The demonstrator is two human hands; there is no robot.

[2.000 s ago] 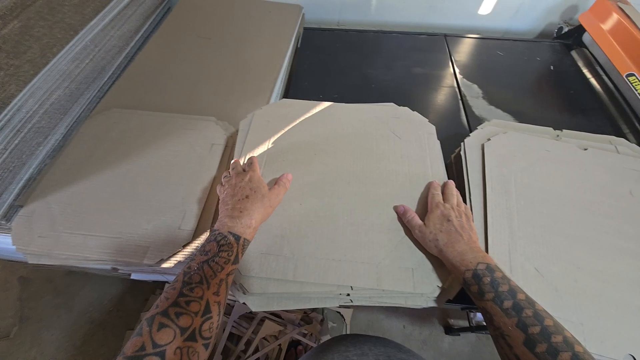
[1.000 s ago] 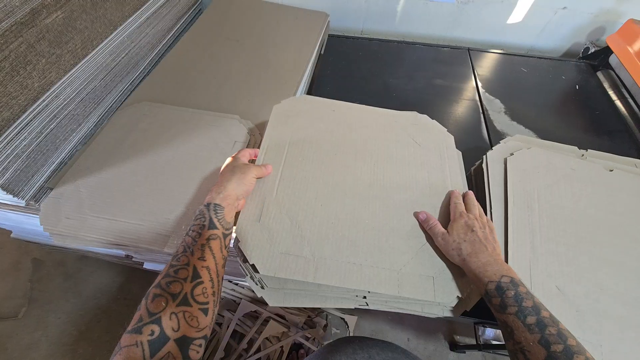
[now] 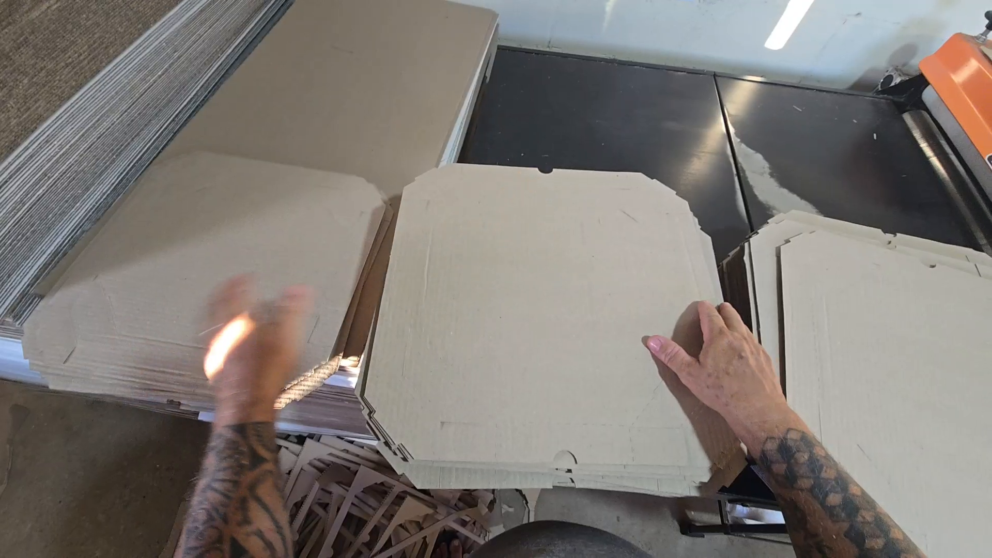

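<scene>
A stack of die-cut cardboard blanks (image 3: 535,310) with clipped corners lies in the middle, its top sheet having small notches at the far and near edges. My right hand (image 3: 721,360) rests on the right edge of this stack, thumb on top and fingers spread from it. Blurred by motion, my left hand (image 3: 256,341) is over the left stack of cardboard blanks (image 3: 209,256), fingers apart, with no sheet seen in it. Whether it touches that stack I cannot tell. At the right lies another stack of cardboard blanks (image 3: 891,356), its sheets slightly offset.
Large cardboard sheets (image 3: 349,85) are piled behind the left stack, beside a tall pile of corrugated board (image 3: 155,116). A black table surface (image 3: 597,116) extends behind the middle stack, toward an orange machine part (image 3: 961,93). Cardboard offcuts (image 3: 372,504) lie below the near edge.
My left hand has left the middle stack's left edge and moved left over the left stack. My right hand stays at the right edge. Notches now show on the middle stack's top sheet.
</scene>
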